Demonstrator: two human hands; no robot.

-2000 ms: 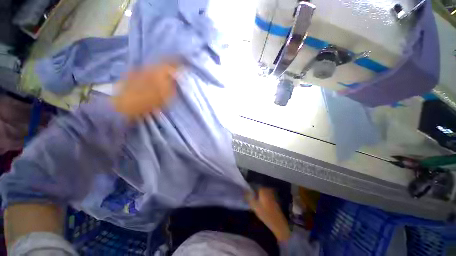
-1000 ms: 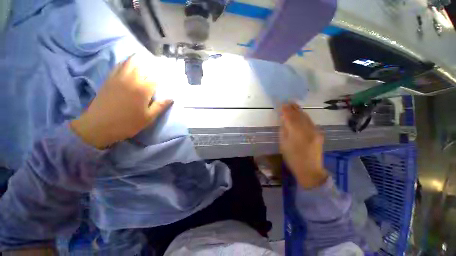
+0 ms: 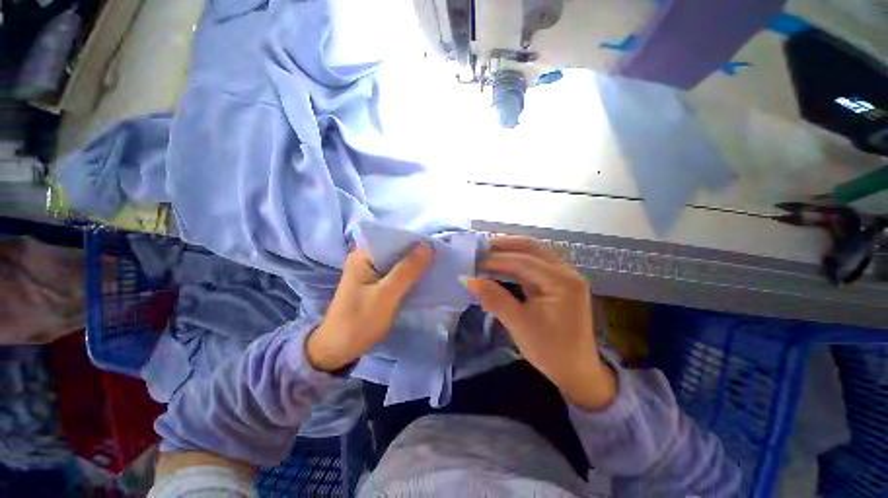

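Observation:
The light blue garment (image 3: 263, 146) lies heaped on the table left of the needle and hangs over the front edge. My left hand (image 3: 365, 302) grips a garment edge with a small folded light blue piece (image 3: 404, 258) under its thumb. My right hand (image 3: 540, 302) pinches the right end of that piece at the table's front edge, thumb and fingertips closed on it. Loose cloth ends hang below my hands. The sewing machine's presser foot and needle area (image 3: 477, 76) stands above, in bright glare, apart from the cloth in my hands.
A pale blue triangular scrap (image 3: 662, 146) lies right of the needle. Dark snips (image 3: 842, 233) and a green-handled tool (image 3: 867, 183) lie at the right, below a black control panel (image 3: 842, 88). Blue baskets stand at lower right (image 3: 725, 389) and left (image 3: 102, 302). A red basket (image 3: 88, 399) is farther left.
My left hand has moved right and down off the heaped cloth and lifts an edge of it. My right hand has moved left from beside the scrap and taken hold of the folded piece.

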